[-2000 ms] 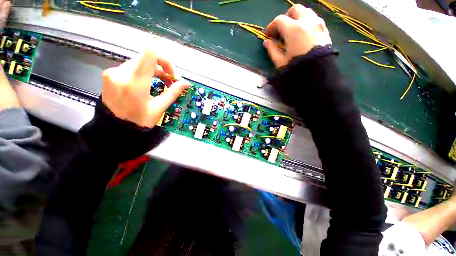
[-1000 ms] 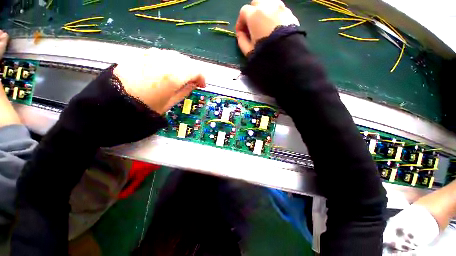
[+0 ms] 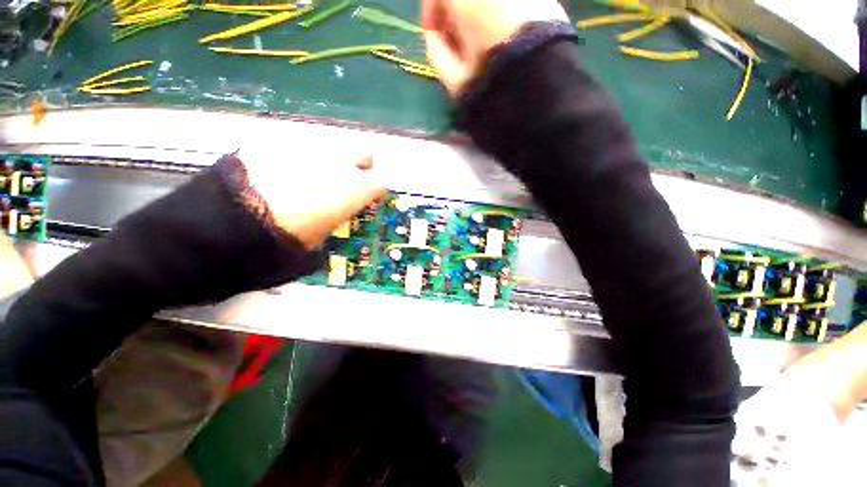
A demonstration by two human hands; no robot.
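A green circuit board panel [image 3: 445, 249] with white and yellow blocks and yellow wires lies on the conveyor rail [image 3: 399, 328] in front of me. My left hand [image 3: 318, 195] is over the panel's left part and the far rail; it is overexposed, and what its fingers hold cannot be seen. My right hand [image 3: 471, 33] is over the green bench at the top edge, partly cut off and blurred, beside yellow wires [image 3: 407, 64]. Its fingertips are not clear.
More boards lie on the conveyor at the far left [image 3: 21, 195] and at the right [image 3: 772, 290]. Bunches of yellow and green wires [image 3: 152, 17] lie on the bench [image 3: 314, 90]. Another person's arm [image 3: 837, 366] reaches in at the lower right.
The view has shifted, showing more wires at the top left. My left hand has moved from the panel's parts toward the far rail. My right hand stays over the bench wires, now nearer the top edge.
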